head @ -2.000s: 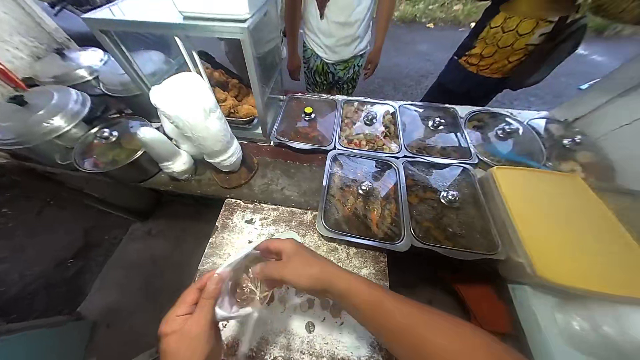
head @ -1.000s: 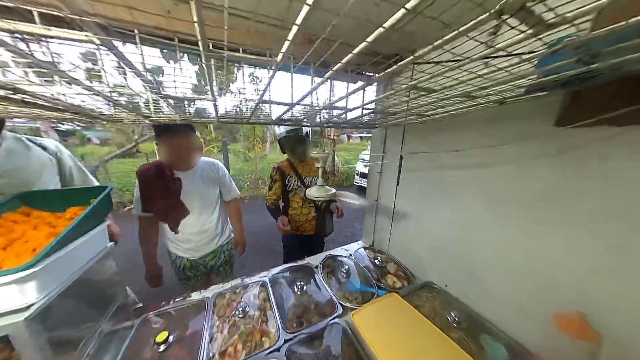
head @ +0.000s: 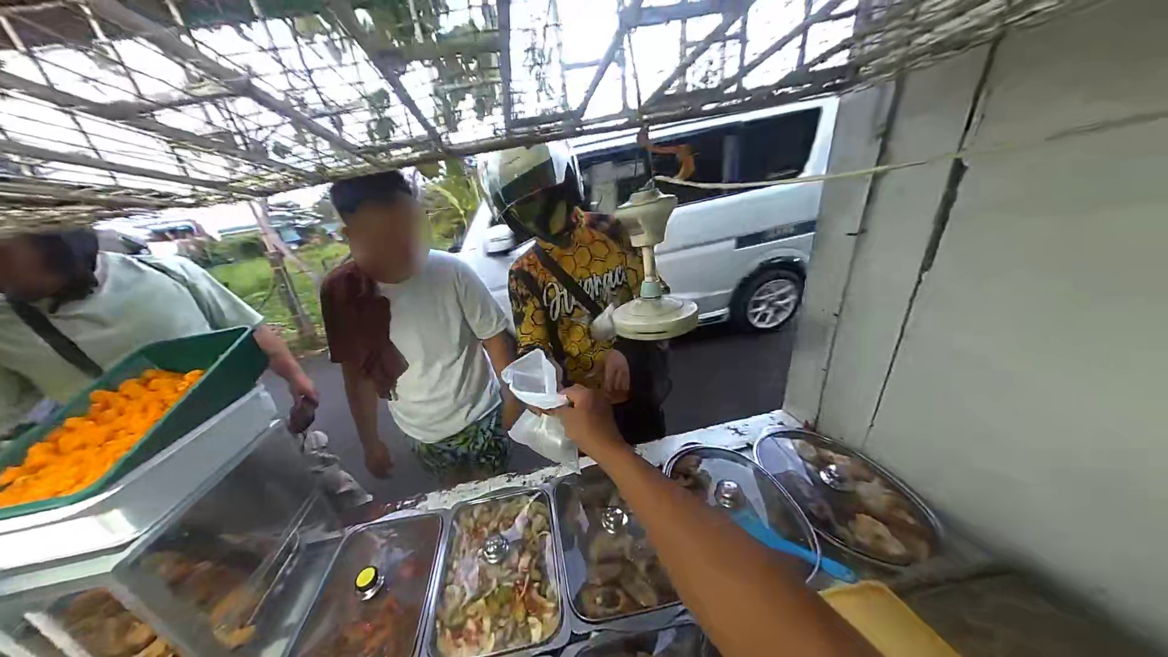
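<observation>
My right hand (head: 584, 415), arm stretched forward over the lidded food trays, is closed on the neck of a clear plastic bag (head: 545, 434), whose top flares above the fist. What the bag holds is not clear. Past it stands a person in a helmet and a yellow-and-black patterned shirt (head: 584, 310), one hand near the waist. My left hand is out of view. Below my forearm are a glass-lidded tray of mixed vegetables (head: 497, 579) and a tray of darker food pieces (head: 620, 575).
A motor-like fixture (head: 652, 315) hangs from the lattice, close to my hand. At left, a green tray of orange food (head: 214, 365) tops a glass case (head: 219, 547). Two more people stand beyond the counter. A round lidded dish (head: 849, 497) sits by the wall (head: 1031, 301).
My right hand has come into view, reaching out with the bag; two seconds ago both hands were over the low board with thin plastic. The view has swung up. A white van now shows behind.
</observation>
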